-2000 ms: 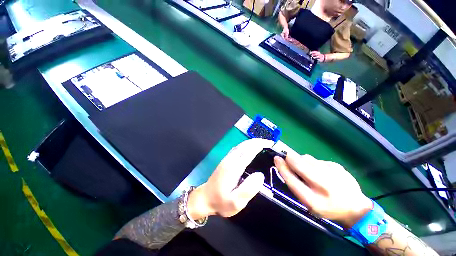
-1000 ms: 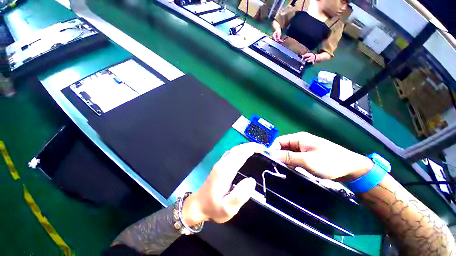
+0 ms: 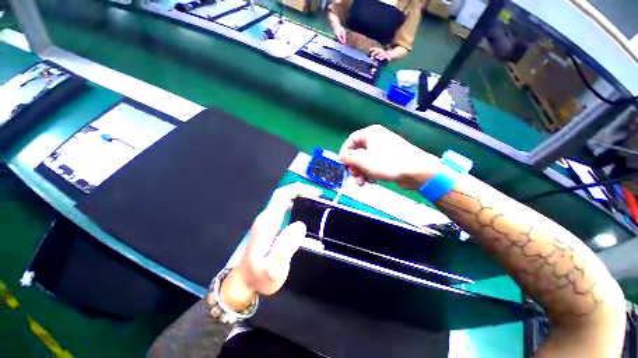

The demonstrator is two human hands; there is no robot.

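Observation:
The display unit (image 3: 381,243) is tilted up and seen nearly edge-on, as dark layers with pale edges and a narrow gap between them. My left hand (image 3: 271,246) grips its left end, fingers over the top and thumb against the near edge. A thin white lead (image 3: 324,222) rises from the gap at that end. My right hand (image 3: 381,159) is above the unit, its fingertips pinched on the upper end of the lead. The fingertips hide the lead's tip.
A blue screw tray (image 3: 327,170) sits just behind the unit. A large black foam sheet (image 3: 189,189) lies left on the green bench. Beyond it is a white-backed unit (image 3: 105,143). A person (image 3: 374,21) works at the opposite bench. A dark post rises at upper right.
My right hand has lifted off the unit's top edge, drawing the white lead upward. My left hand still grips the unit. The view has shifted, so the scene sits further left and higher.

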